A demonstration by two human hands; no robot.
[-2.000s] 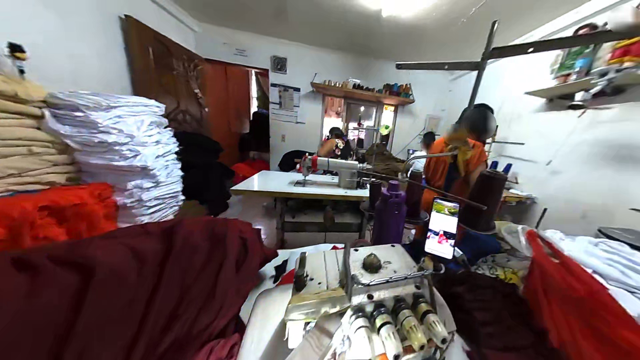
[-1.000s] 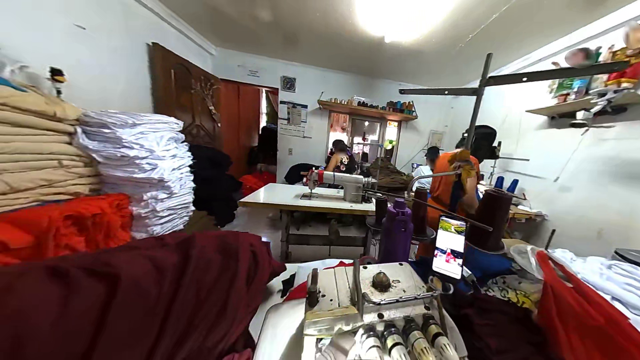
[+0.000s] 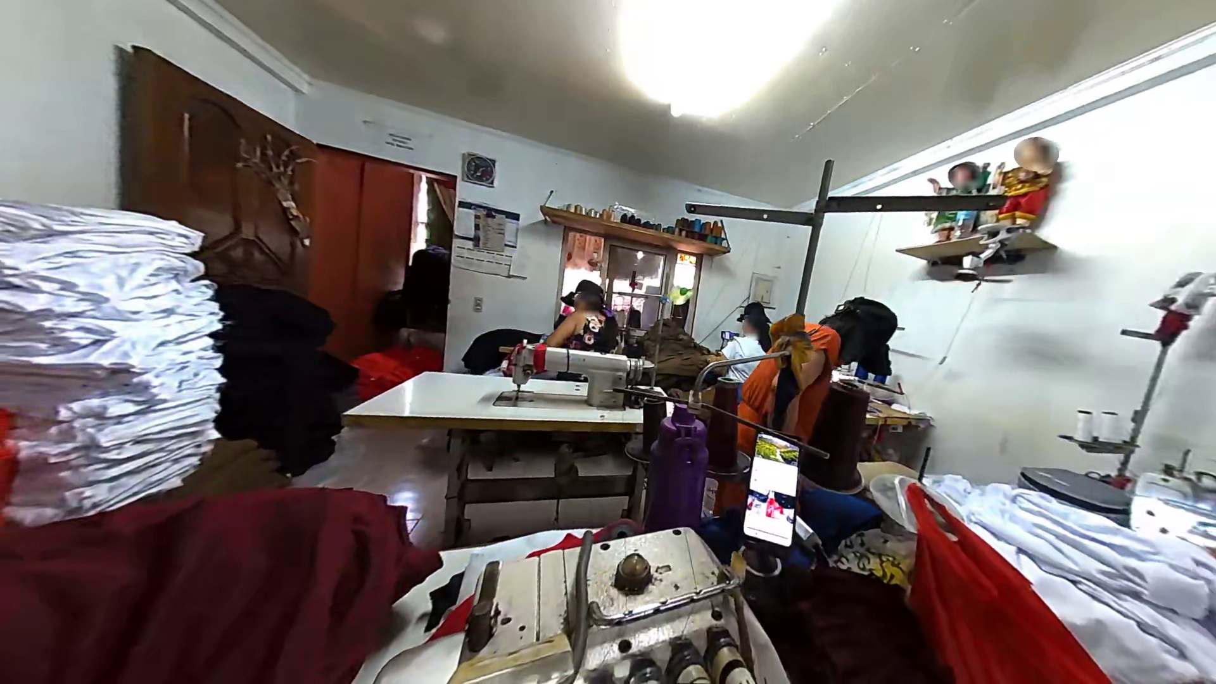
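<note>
Neither of my hands shows in the head view, so what they hold cannot be seen. An overlock sewing machine (image 3: 617, 598) with a worn metal housing and tension dials stands at the bottom centre, its lower part cut off by the frame. Maroon cloth (image 3: 209, 579) is heaped to its left. Behind the machine stand a purple bottle (image 3: 677, 470) and an upright smartphone (image 3: 771, 489) with its screen lit. Dark thread cones (image 3: 842, 432) sit behind the phone, beneath a metal thread stand (image 3: 813, 237).
A white sewing table (image 3: 427, 399) carries another sewing machine (image 3: 579, 366). Stacked white garments (image 3: 104, 361) rise at left. A red plastic bag (image 3: 997, 598) and white cloth (image 3: 1121, 570) lie at right. A person in orange (image 3: 817, 361) bends behind the thread cones; two other people are farther back.
The person in orange has bent forward, with the head lower and farther right than before. The view has turned somewhat right and up.
</note>
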